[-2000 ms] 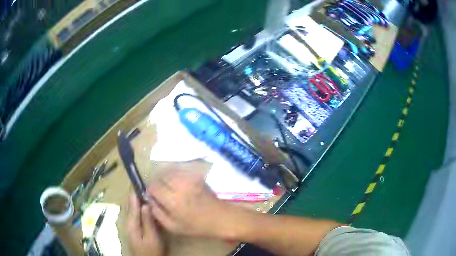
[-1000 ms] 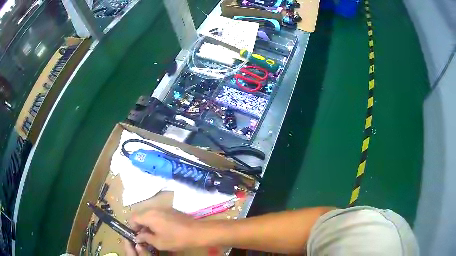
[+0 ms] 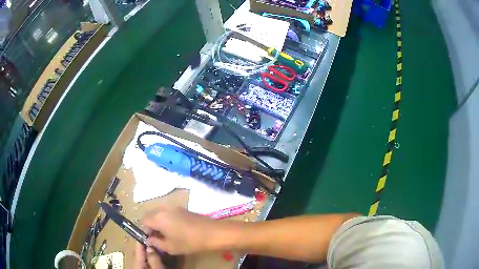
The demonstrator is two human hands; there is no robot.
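A long black tapered handle shell (image 3: 122, 219) lies over the cardboard tray (image 3: 97, 178), its thin end pointing up and left. My right hand (image 3: 170, 231) is closed on its near part from the right. My left hand (image 3: 147, 258) holds the same end from below and is cut off by the bottom edge. The fingers hide that end of the shell. A blue electric screwdriver (image 3: 178, 160) with a black ribbed front lies on white cloth (image 3: 152, 184) in the tray. A slim pink tool (image 3: 231, 210) lies at the cloth's near edge.
Short dark parts (image 3: 113, 186) and slim tools (image 3: 94, 231) lie along the tray's left side, near a white tape roll (image 3: 70, 258). Beyond the tray are black-handled pliers (image 3: 265, 155), parts bins (image 3: 268, 100), red-handled scissors (image 3: 278, 79) and a green-yellow screwdriver (image 3: 289, 60).
The view has swung, so the bench lies more upright in the picture than two seconds ago. Both hands stay on the black shell, which now tilts further to the left.
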